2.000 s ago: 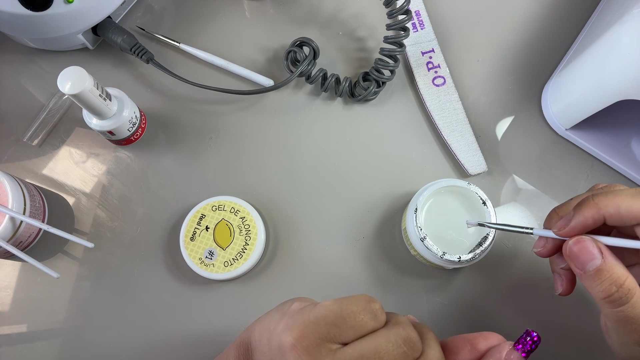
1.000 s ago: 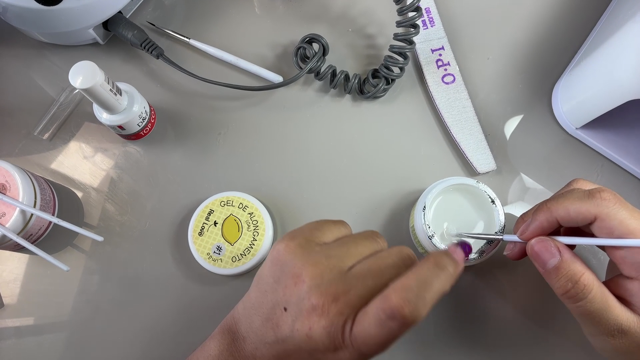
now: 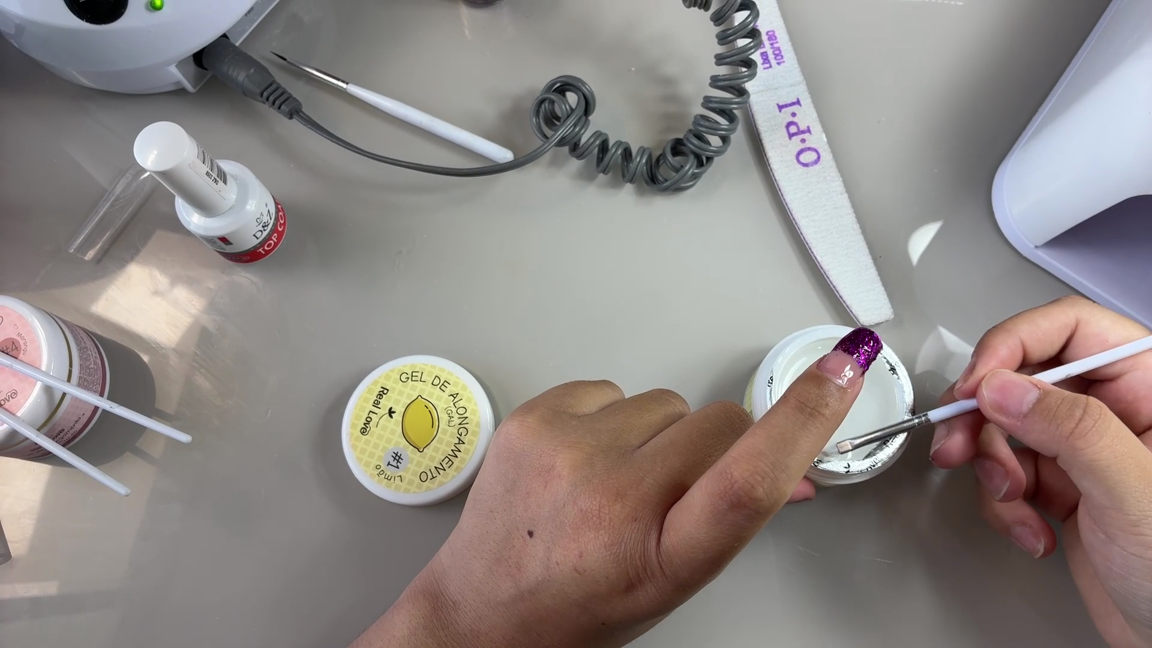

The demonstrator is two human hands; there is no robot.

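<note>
My left hand (image 3: 603, 504) is palm down, its index finger stretched over an open jar of pale gel (image 3: 886, 387). That finger's nail bears purple glitter. The other fingers are curled and partly hidden; one fingertip shows beside the jar's lower left, and whether it grips the jar is unclear. My right hand (image 3: 1053, 432) holds a thin white-handled gel brush (image 3: 1080, 364) between thumb and fingers. The brush's flat tip is over the jar's near rim, just beside my left index finger. A round yellow jar lid with a lemon picture (image 3: 418, 430) lies left of my left hand.
Left are a white top coat bottle (image 3: 220, 202), a pink-labelled jar (image 3: 63, 396) and two thin white sticks (image 3: 99, 398). Behind lie another brush (image 3: 423, 121), a coiled grey cable (image 3: 630, 162) and a nail file (image 3: 814, 180). White devices (image 3: 117, 54) stand at both upper corners.
My left hand has come up from the bottom edge, and its index finger now extends over the jar. The brush tip has moved from inside the jar to its near rim.
</note>
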